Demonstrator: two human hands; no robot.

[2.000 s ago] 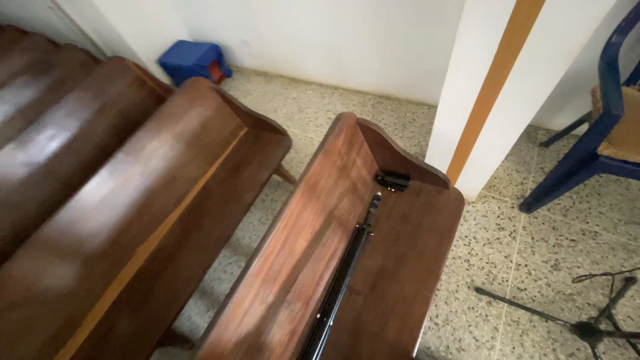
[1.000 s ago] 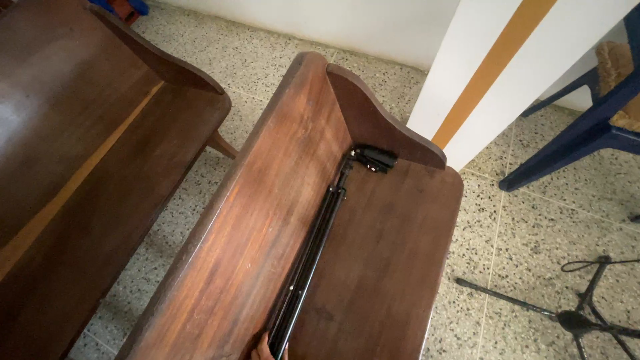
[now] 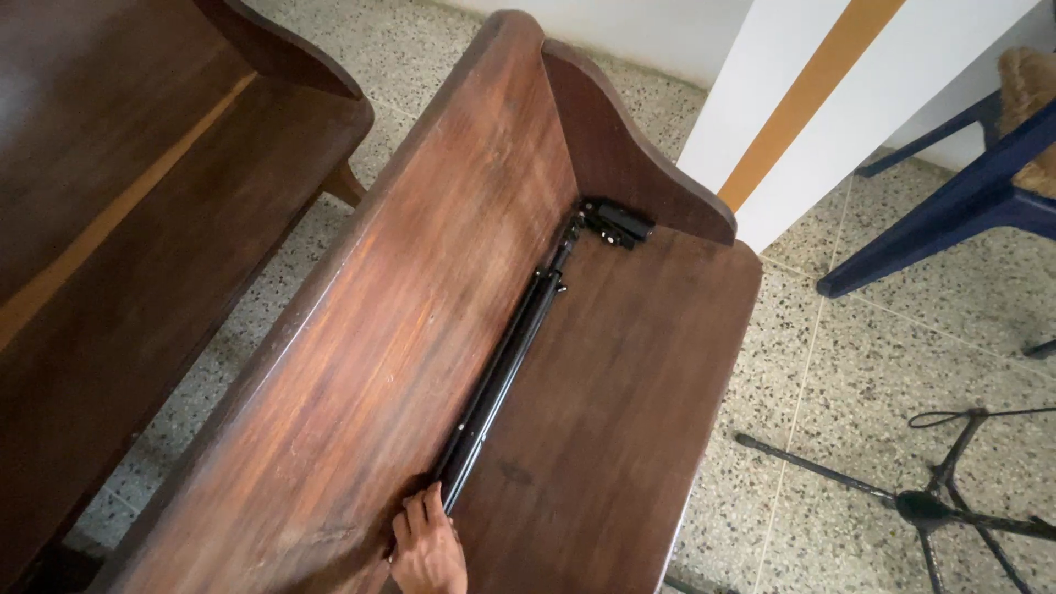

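A folded black metal stand (image 3: 503,363) lies lengthwise on the seat of a dark wooden pew (image 3: 627,371), along the foot of its backrest. Its jointed end with a thick black part (image 3: 623,224) rests in the corner by the pew's curved end panel. At the bottom of the head view, what looks like my left hand (image 3: 431,540) has its fingers curled around the lower end of the stand. The stand's lowest end and my thumb are hidden. My right hand is out of view.
Another wooden pew (image 3: 157,239) stands at left. Beyond the end panel is a white pillar with an orange-brown stripe (image 3: 813,99). A blue chair (image 3: 932,214) and a black stand base with spread legs (image 3: 922,507) are on the speckled floor at right.
My hand, out of view two seconds ago and only just showing at the bottom edge one second ago, now reaches further in, around the stand's lower end. The view has moved closer to the pew.
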